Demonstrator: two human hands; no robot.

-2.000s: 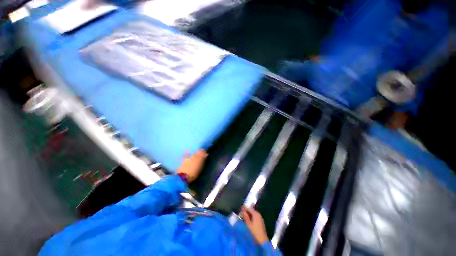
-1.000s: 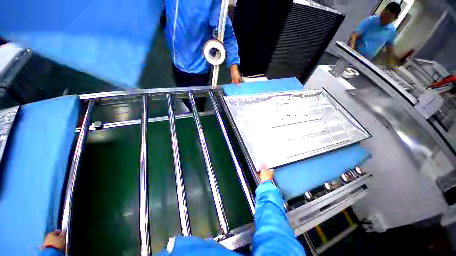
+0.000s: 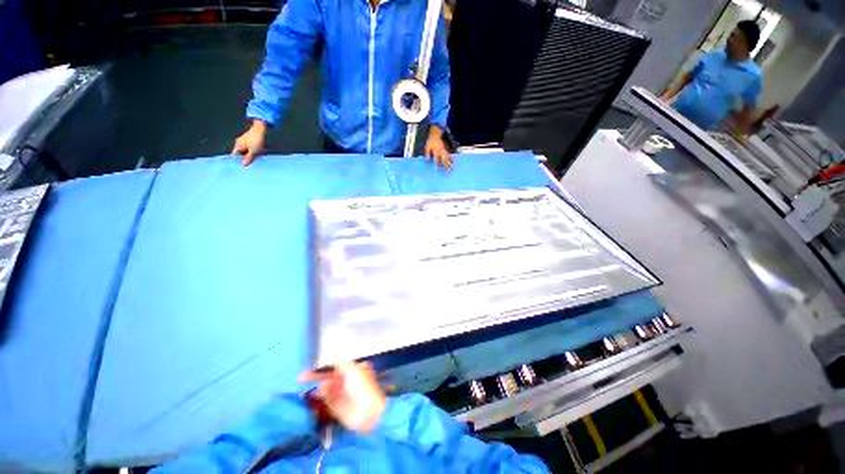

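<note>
A large silver metal back panel (image 3: 463, 264) with a black edge lies flat on blue padding (image 3: 222, 268) in front of me, its ribbed side up. My right hand (image 3: 359, 396) is at the panel's near left corner, blurred. My left hand (image 3: 322, 384), with a dark red wrist band, is beside or partly behind it and is blurred too. The two hands overlap in the view. Whether either one holds something small or touches the panel cannot be told.
A coworker in a blue smock (image 3: 347, 74) stands opposite, both hands on the padding's far edge. A white tape roll (image 3: 410, 100) is by them. Rollers (image 3: 508, 386) show at the near right. Another panel (image 3: 17, 227) is at far left. A person (image 3: 723, 83) stands back right.
The blue pad that was raised at upper left now lies over the bare rollers. The panel has moved left. My hands have come together at its near left corner.
</note>
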